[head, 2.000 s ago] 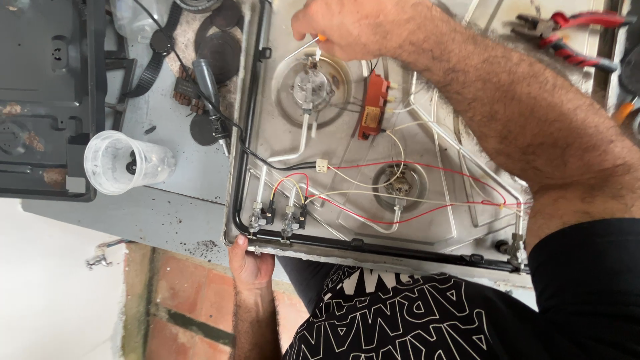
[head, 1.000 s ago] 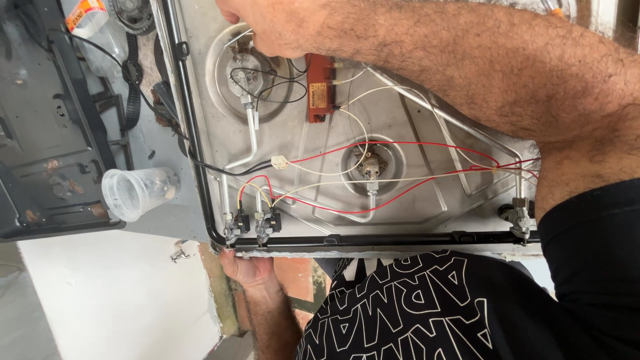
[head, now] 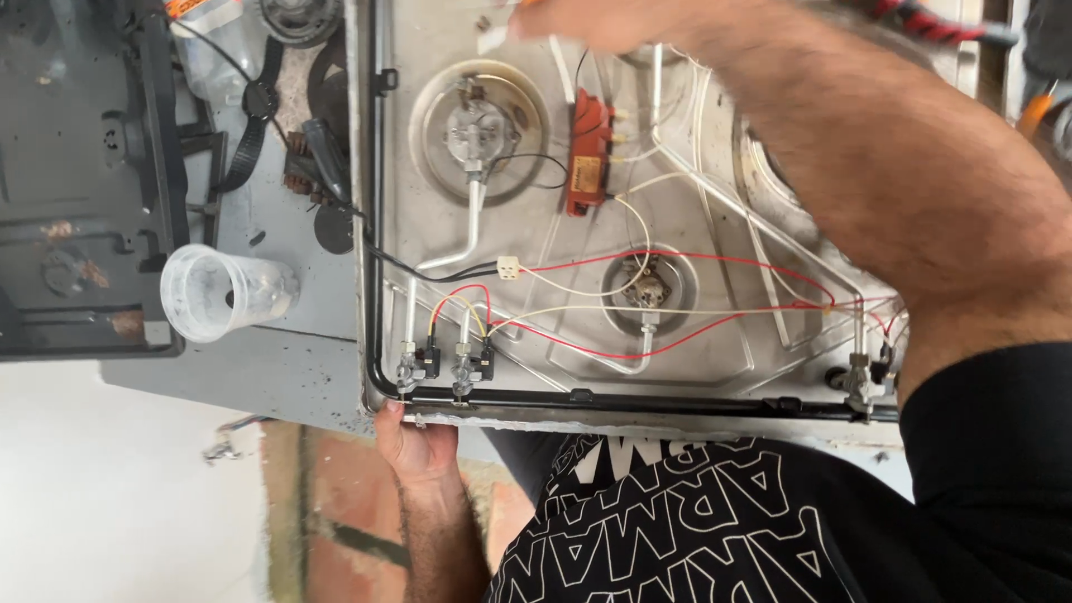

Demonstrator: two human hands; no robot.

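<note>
A stainless steel gas cooktop (head: 712, 218) lies underside up in the head view, with burner bases, gas tubes and coloured wires showing. My left hand (head: 423, 448) grips its near left corner from below, by two gas valves (head: 461, 373). At the top edge my right hand (head: 599, 25), blurred and partly cut off, is above the far side of the cooktop. A small orange piece shows at its fingertips; what it belongs to is hidden. Below that hand are a burner base (head: 477, 134) and a red ignition module (head: 589, 159). A white wire connector (head: 508, 268) sits nearer the valves.
Left of the cooktop, a clear plastic cup (head: 201, 293) lies tipped on the grey table (head: 285, 368). Behind it are a black watch (head: 260, 100), a dark tool handle (head: 327, 159) and burner parts. A large black panel (head: 75, 193) fills the far left. Red-handled pliers (head: 946, 25) lie top right.
My right hand has moved off the upper left burner base, which is uncovered now. A black wire there lies in a different loop. My left hand remains at the corner. The view has shifted.
</note>
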